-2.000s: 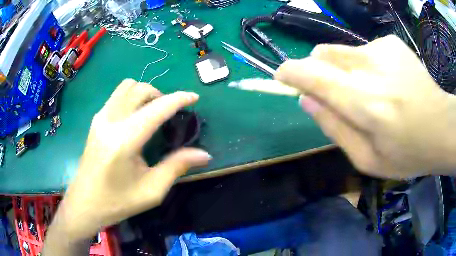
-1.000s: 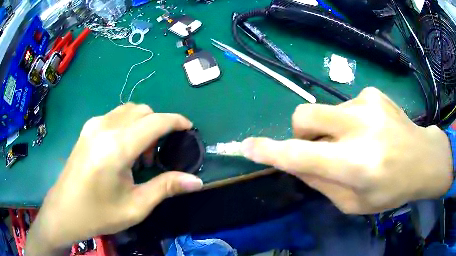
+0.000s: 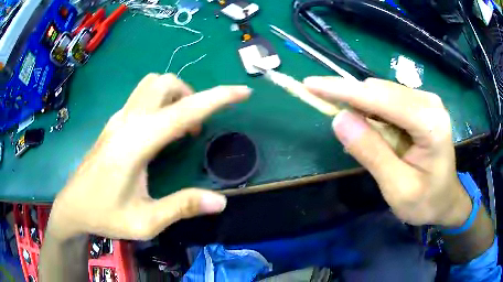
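Note:
A closed watch body [image 3: 231,158], a dark round disc with a thick black rim, lies flat on the green mat near the bench's front edge. My left hand [image 3: 149,160] is open just left of it, thumb and fingers apart, not touching it. My right hand [image 3: 394,143] holds a cream applicator [image 3: 300,95] with a narrow tip pointing up and left. The tip shows in front of a square watch module [image 3: 259,57] on the mat; whether they touch cannot be told.
Silver tweezers [image 3: 314,52] and a thick black cable lie behind my right hand. Red-handled cutters [image 3: 102,27] rest by the blue device [image 3: 33,66] at left. A pale wire [image 3: 185,47] curls on the mat. A red tray [image 3: 118,259] is below the bench edge.
My left fingers have come off the watch body, which now lies free. My right hand has drawn the applicator away from its rim, up and right, and tilted it. The view has shifted.

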